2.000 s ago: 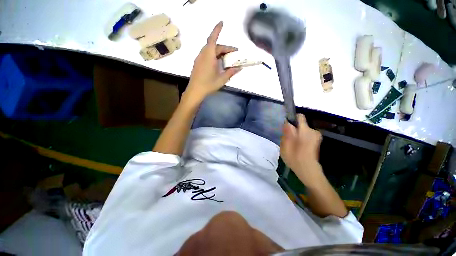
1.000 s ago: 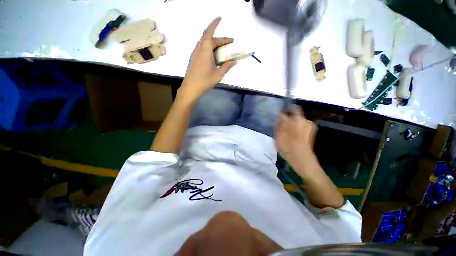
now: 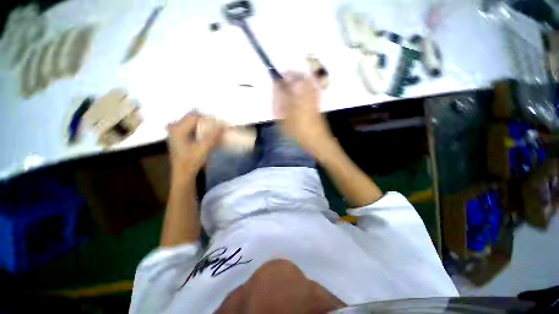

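Observation:
My left hand (image 3: 191, 140) is shut on a cream housing (image 3: 230, 136), which is blurred and held over my lap at the bench's front edge. My right hand (image 3: 297, 97) is at the grip end of the hammer (image 3: 257, 46). The hammer lies on the bench with its head away from me; blur hides whether my fingers still close on the grip. A thin dark pin (image 3: 246, 85) lies on the bench between my hands. A small round black part (image 3: 214, 27) lies left of the hammer head.
Several cream housings (image 3: 58, 55) and a small screwdriver (image 3: 142, 38) lie at the left. Nearer are flat beige pieces (image 3: 113, 113). Right of the hammer lie a small beige frame (image 3: 318, 68), more housings (image 3: 369, 72) and green board pieces (image 3: 404, 70). Boxes of blue parts (image 3: 483, 218) stand lower right.
The hammer has come down from its blurred swing onto the bench. My left hand has drawn the housing back to the front edge. The thin pin now lies apart from the housing. The view has shifted.

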